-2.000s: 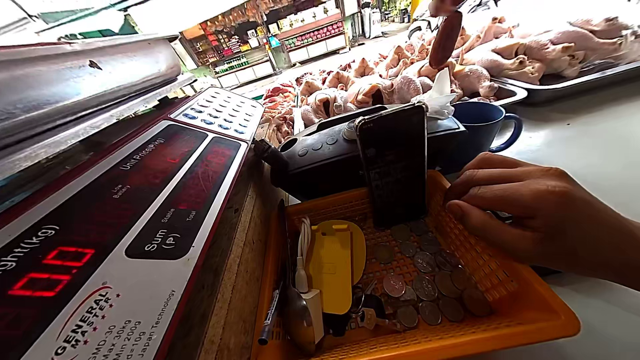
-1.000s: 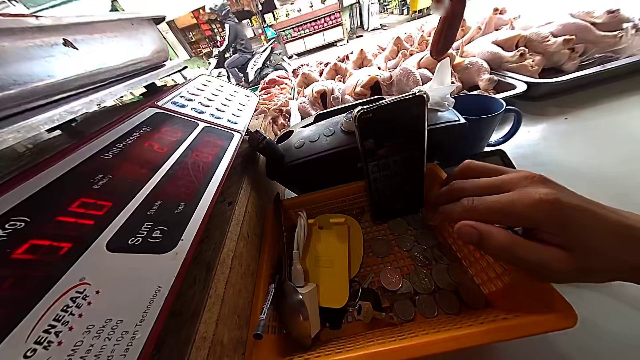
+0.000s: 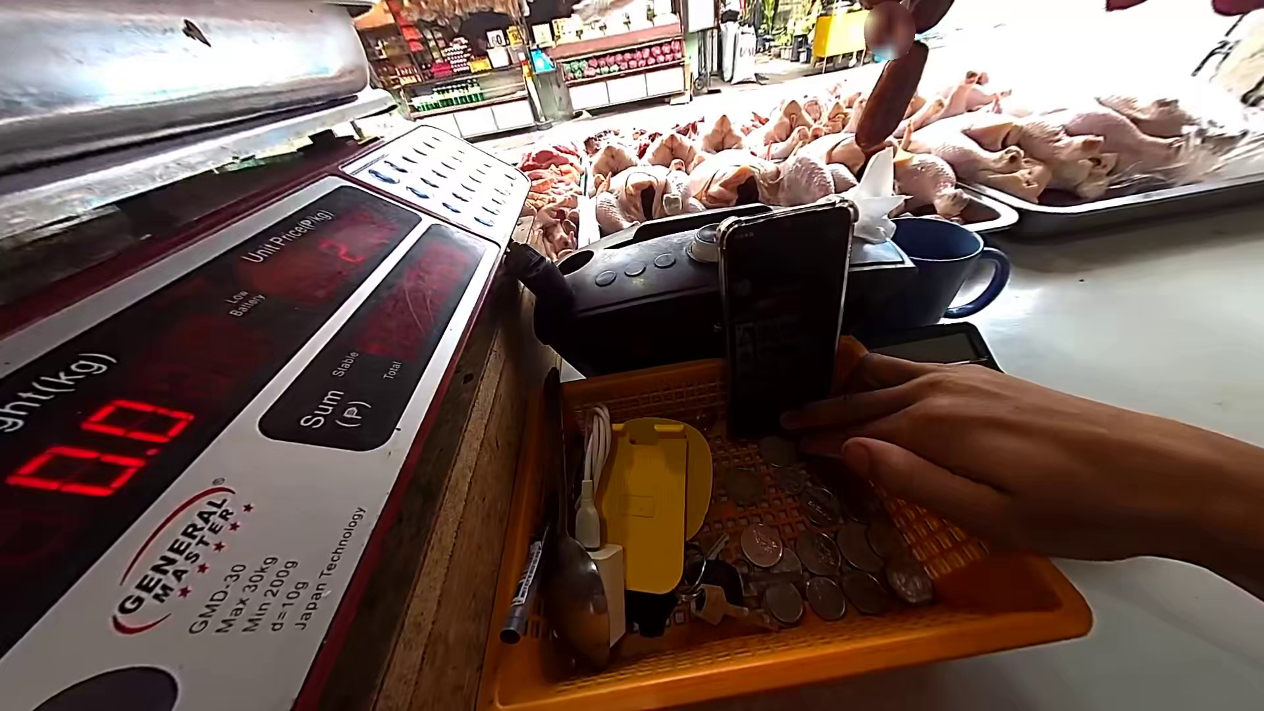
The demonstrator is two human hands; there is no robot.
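My right hand reaches in from the right over an orange plastic basket, its fingertips at the lower edge of an upright smartphone. Whether the fingers grip the phone is unclear. Coins lie in the basket below the hand. Beside them are keys, a yellow plastic holder, a white charger with cable, a metal spoon and a pen. Behind the phone sits a black device with round buttons. My left hand is out of view.
A General Master digital scale fills the left. A blue mug stands behind the basket, near a dark flat device. Raw chickens lie farther back, some on a metal tray. A sausage hangs above them.
My right hand has moved left and lower, to the phone's bottom edge. The scale's weight reading changed and is back at zero. A person by a motorcycle in the background is no longer seen.
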